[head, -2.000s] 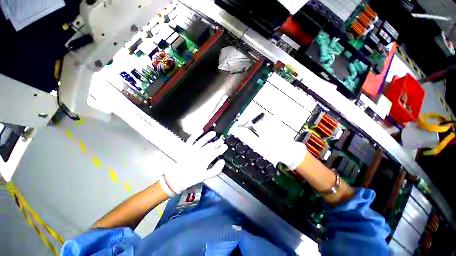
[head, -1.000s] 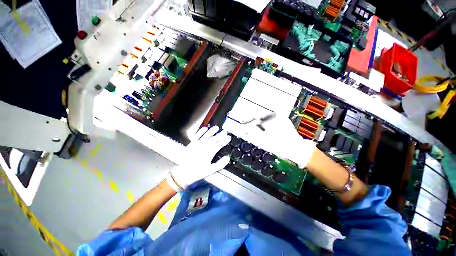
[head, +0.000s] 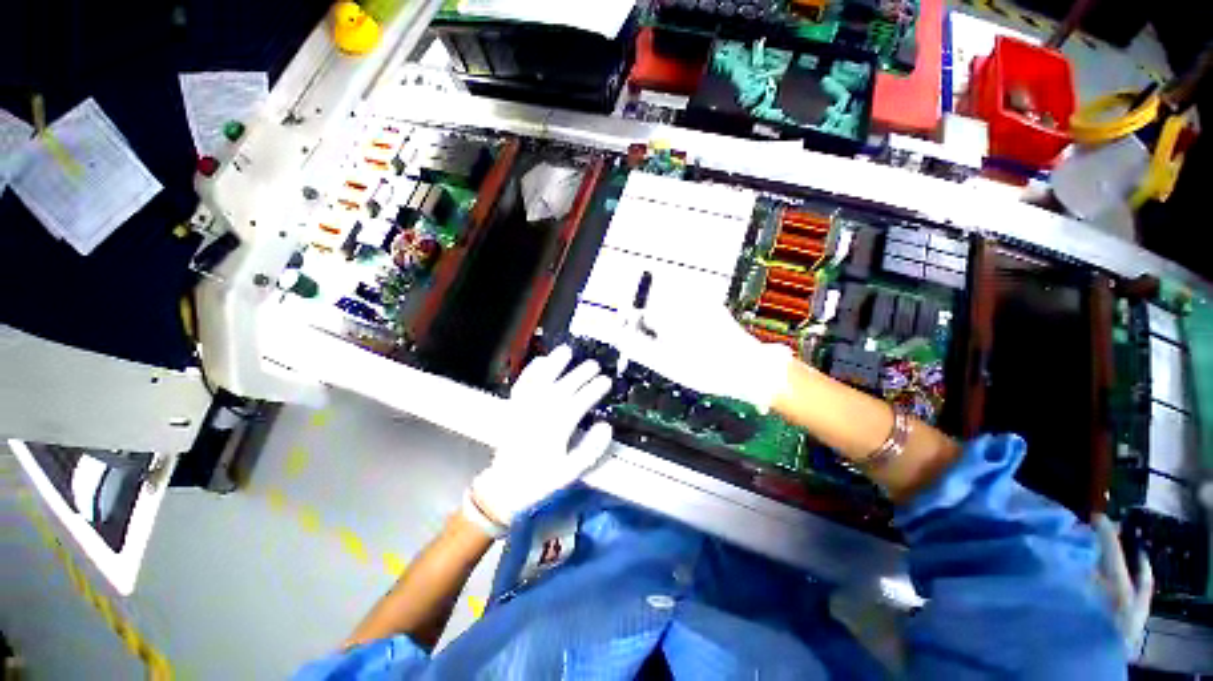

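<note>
A large green power board (head: 785, 432) lies in its dark carrier, with white blocks (head: 685, 220), orange ribbed coils (head: 802, 237) and black round cans (head: 672, 403) on it. My right hand (head: 698, 349), in a white glove, is over the white blocks and near cans. A dark pen-like tool (head: 644, 290) sticks up from its fingers; the tip is hard to tell against the glare. My left hand (head: 545, 432), also gloved, rests with fingers apart at the board's near left corner and the front rail. It holds nothing visible.
Another board (head: 399, 240) lies left, past a gap holding a crumpled white cloth (head: 549, 190). Behind the line are a black tray (head: 785, 96) with teal parts and a red bin (head: 1022, 107). Another person's gloved hand (head: 1128, 585) is at the lower right, near a third board (head: 1164, 412).
The view has turned, so the line lies more level. My right hand stays over the white blocks and the dark tool stands more upright. Another person's gloved hand has appeared at the lower right.
</note>
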